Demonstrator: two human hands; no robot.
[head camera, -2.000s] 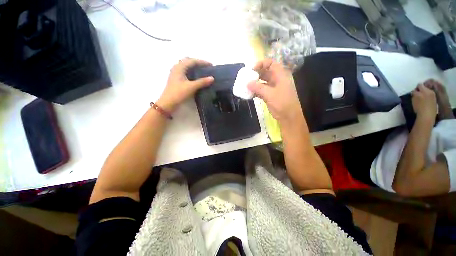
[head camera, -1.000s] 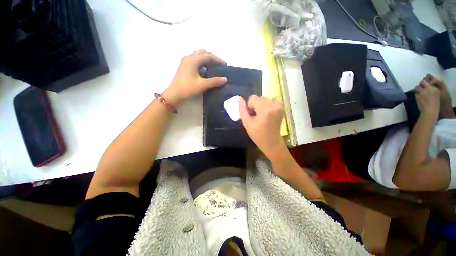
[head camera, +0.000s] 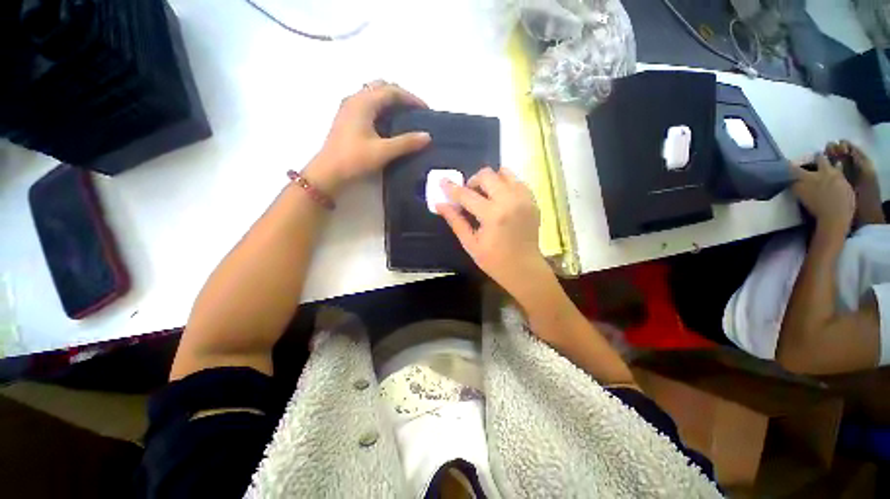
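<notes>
A black inner tray (head camera: 422, 250) lies flat on the white bench in front of me. A white earbud case (head camera: 441, 188) sits at its centre recess. My right hand (head camera: 493, 219) has its fingertips on the case, pressing or holding it there; part of the case is hidden under them. My left hand (head camera: 363, 138) holds the upper left edge of the tray, thumb on its top face, other fingers over its far edge.
A stack of black trays (head camera: 146, 107) and a smartphone (head camera: 76, 241) are at left. At right are a yellow strip (head camera: 552, 185), a clear bag (head camera: 584, 58) and two black trays (head camera: 634, 200) with white cases. A coworker's hands (head camera: 829, 185) are at far right.
The white case, held up by my right hand two seconds ago, is now down at the tray's centre. My right hand has come down with it. My left hand stays on the tray.
</notes>
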